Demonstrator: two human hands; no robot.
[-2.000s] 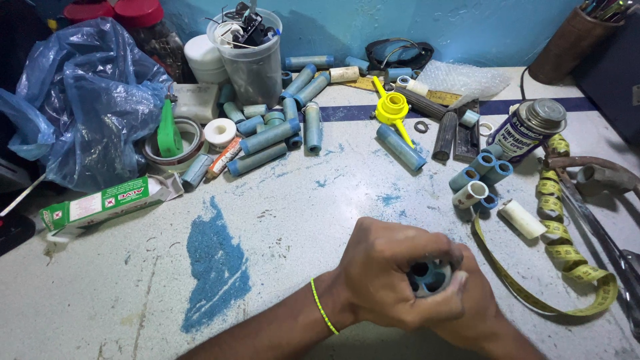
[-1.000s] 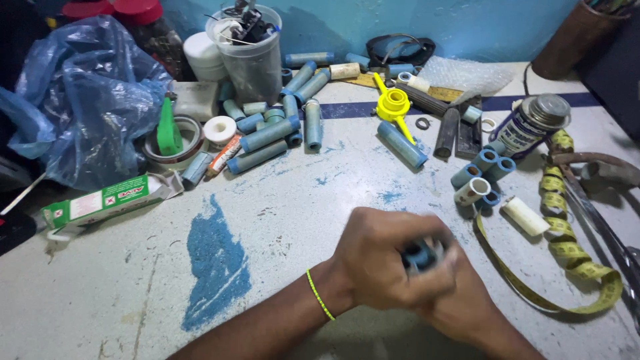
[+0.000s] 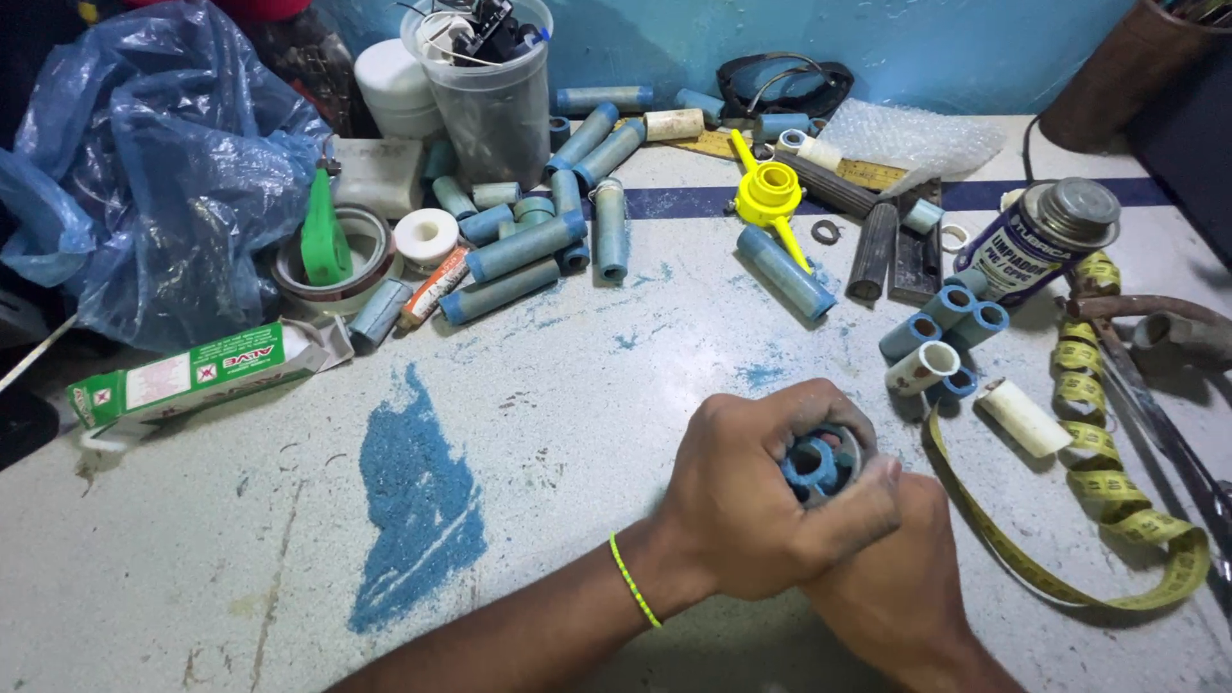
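My left hand point(image 3: 770, 500), with a yellow-green beaded bracelet at its wrist, wraps around a round fitting point(image 3: 823, 465). A blue ring-shaped part shows inside the fitting's grey rim. My right hand point(image 3: 895, 568) is pressed against the left from the right and below; its fingers are mostly hidden, so its own hold cannot be made out. Just beyond the hands stand several short blue pipe pieces point(image 3: 910, 337) and a white one point(image 3: 922, 368). A cream pipe piece point(image 3: 1025, 417) lies to their right. Blue shavings point(image 3: 419, 510) cover a patch of the table left of my hands.
Loose blue pipe pieces point(image 3: 525, 246) lie behind, near a clear plastic tub point(image 3: 491, 115). A yellow plastic tool point(image 3: 768, 195), a metal can point(image 3: 1039, 241) and a coiled yellow tape measure point(image 3: 1155, 534) are at the right. A blue plastic bag point(image 3: 164, 173) and a green-white box point(image 3: 207, 380) are at the left.
Both hands stay clasped around the fitting. Their grip has shifted a little, and more of the blue part inside the fitting shows now than one second ago.
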